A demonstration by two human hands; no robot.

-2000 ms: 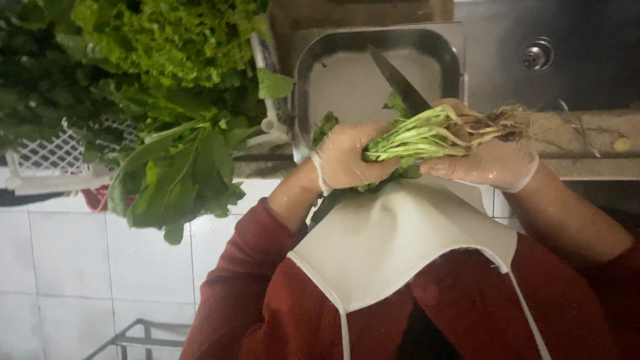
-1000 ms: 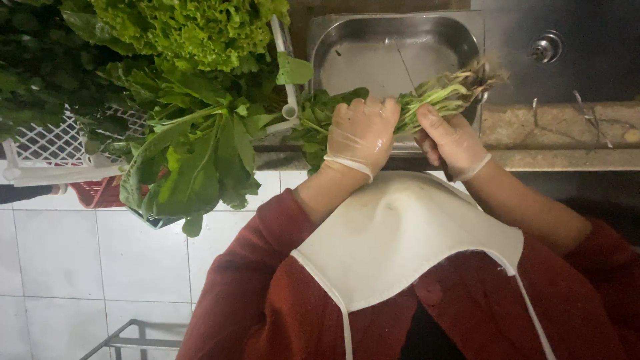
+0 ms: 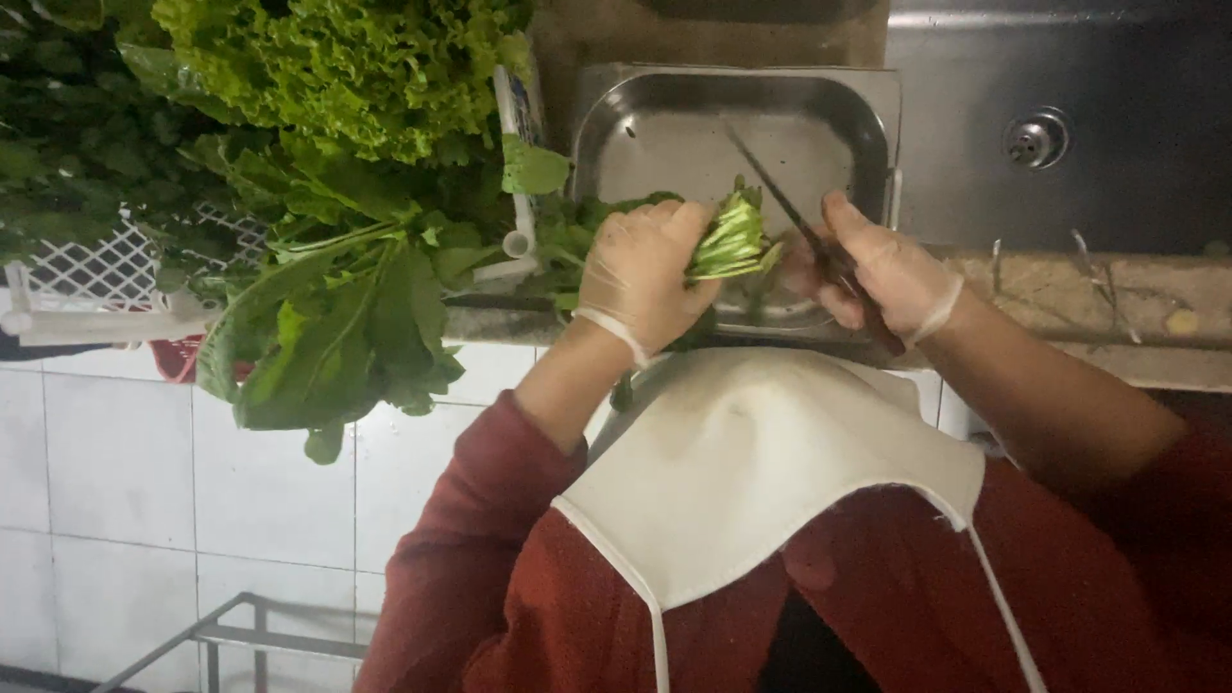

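My left hand (image 3: 647, 274), in a clear thin glove, is closed around a bunch of leafy greens (image 3: 736, 241). The cut green stem ends point right, and leaves show left of and behind the hand. My right hand (image 3: 876, 265), gloved too, holds a knife (image 3: 780, 197) whose dark blade slants up and left over a steel pan (image 3: 736, 87). The knife's handle lies partly hidden in the palm. The blade is apart from the stems. Small dark bits lie in the pan.
White plastic crates (image 3: 96, 327) at left hold lettuce (image 3: 337, 67) and broad-leaved greens (image 3: 337, 318) that overhang the edge. A steel sink with a drain (image 3: 1037, 138) lies at right. Stem scraps (image 3: 1097, 274) lie on the stone ledge. A metal frame (image 3: 279, 640) stands below on the left.
The root ends seen on the bunch earlier are gone from it, and the stems now end in a cut edge. My right hand has come away from the bunch, with the knife in it.
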